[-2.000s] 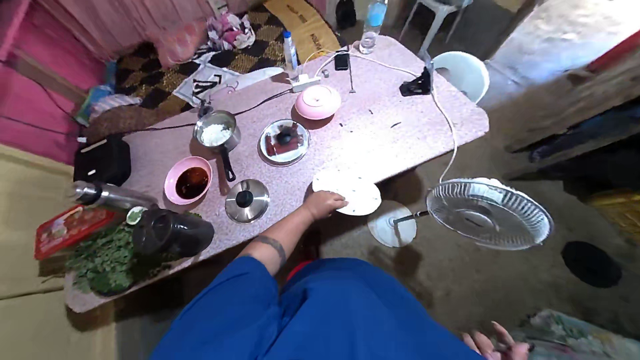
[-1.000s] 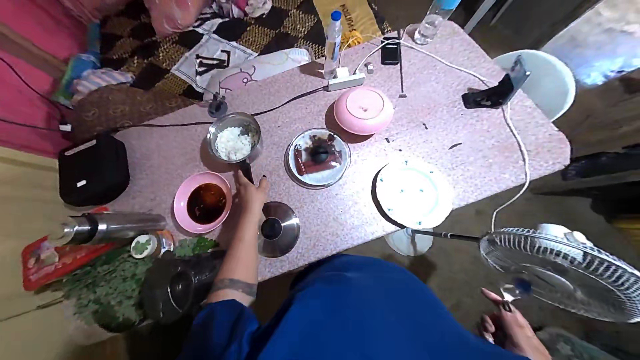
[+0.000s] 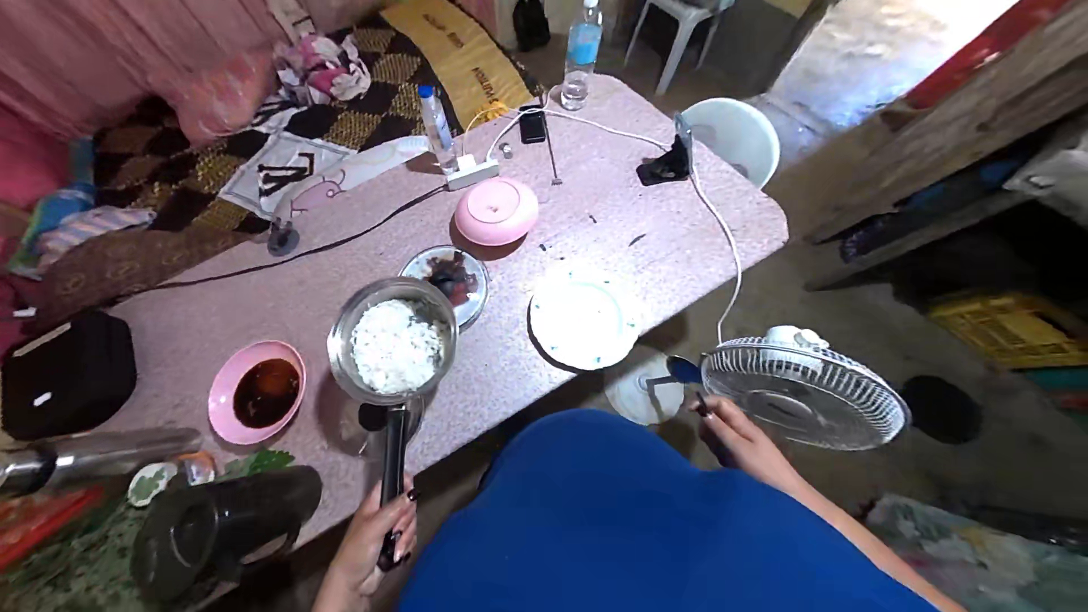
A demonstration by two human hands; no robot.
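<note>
My left hand [image 3: 382, 527] grips the black handle of a metal saucepan [image 3: 334, 348], lifted above the table's near edge and holding white rice [image 3: 395, 347]. My right hand [image 3: 735, 433] is off the table's edge at the right, closed on the handle of a spoon [image 3: 682, 370]. Between the hands, a white plate [image 3: 586, 323] lies near the table edge. Behind the pan, a lid [image 3: 467, 310] with a dark knob partly shows. A pink bowl [image 3: 223, 399] of dark sauce stands left of the pan. Another lid below the pan is mostly hidden.
A pink upturned bowl [image 3: 495, 208], a power strip [image 3: 473, 174], water bottles [image 3: 436, 132] [image 3: 581, 59] and a phone stand [image 3: 665, 167] are on the far side. A fan [image 3: 803, 395] stands right. A black jug [image 3: 221, 527], a steel flask [image 3: 119, 450] and leafy greens [image 3: 93, 552] crowd the left.
My left hand has gone from the plate to the saucepan's handle and lifted the pan off the table toward me. The spoon in my right hand now shows beside the fan.
</note>
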